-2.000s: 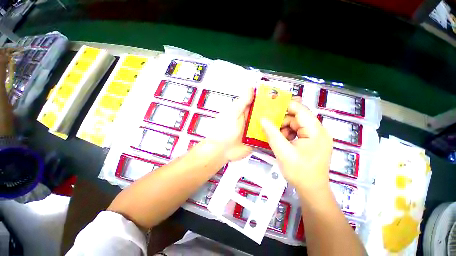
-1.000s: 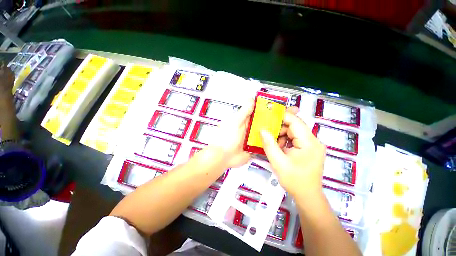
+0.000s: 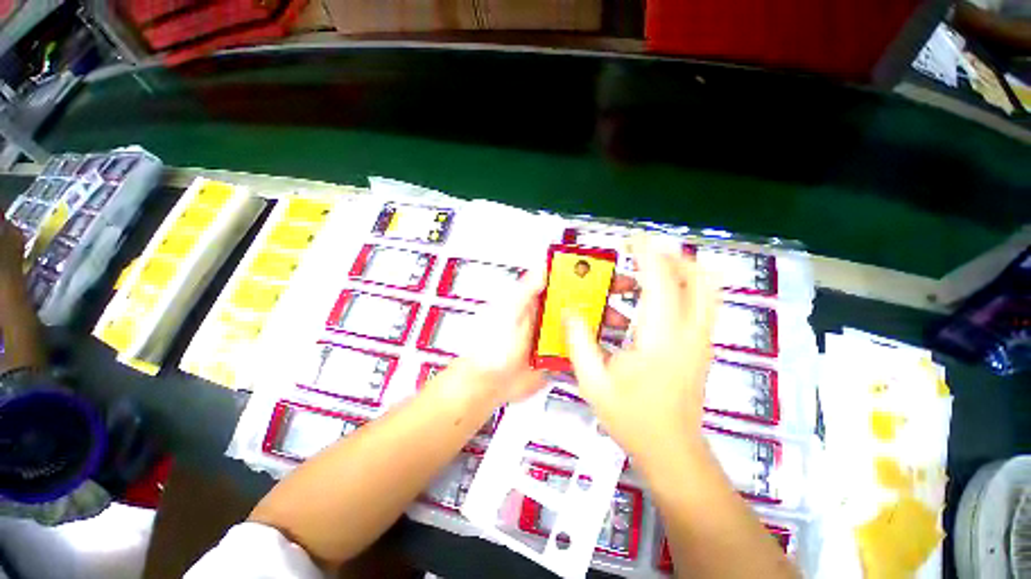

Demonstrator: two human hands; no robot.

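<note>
A red-edged phone housing (image 3: 543,353) is held above the tray, near the middle of the view. A yellow sticker (image 3: 562,296) with a round dark hole near its top lies on its face. My left hand (image 3: 511,339) grips the housing along its left edge. My right hand (image 3: 647,351) is at its right side, thumb resting on the yellow sticker, fingers partly raised and blurred. The blister tray (image 3: 805,390) below holds rows of red-edged housings. A white liner strip (image 3: 488,489) with holes lies over the tray's lower middle.
Two stacks of sticker sheets, a thick one (image 3: 181,266) and another (image 3: 267,288), lie left. Used backing sheets (image 3: 893,452) lie right, beside a white fan (image 3: 1001,526). A green belt (image 3: 339,141) runs behind. Another person's arm (image 3: 16,305) and a purple-rimmed round object (image 3: 48,444) are at far left.
The view has tilted up, showing more of the red bins and cardboard beyond the belt. The sticker now sits squarer within the housing's red edge. My right fingers have lifted and spread somewhat.
</note>
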